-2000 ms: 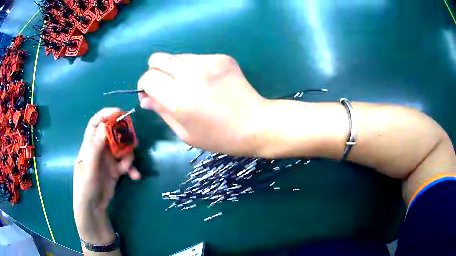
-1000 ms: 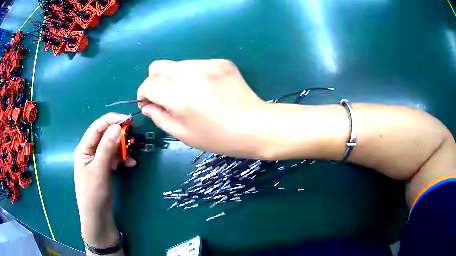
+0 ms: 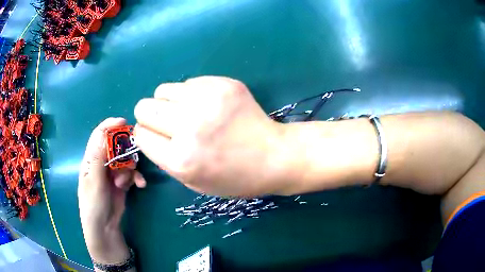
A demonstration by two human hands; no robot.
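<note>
My left hand [image 3: 101, 180] holds an orange-red housing [image 3: 113, 150] in its fingers, with the square face and dark centre turned up. My right hand [image 3: 197, 133] is closed at the housing's right edge, back of the hand up. A thin pale shaft or wire end [image 3: 121, 155] runs from the right fingers across the housing face; which of the two it is, I cannot tell. The right fingertips are hidden. Loose black lead wires with silvery ends [image 3: 226, 208] lie in a pile below my right hand, partly covered by it.
More black wires [image 3: 319, 101] stick out beyond my right wrist. Orange-red housings with black wires stand at the upper left [image 3: 77, 49], and another heap lies at the far left [image 3: 18, 133] beyond a yellow line. A white label [image 3: 195, 262] lies at the near edge.
My right hand has moved down and left onto the housing. The housing has turned from edge-on to face up. The black wire that stuck out left of my right fingers no longer shows there.
</note>
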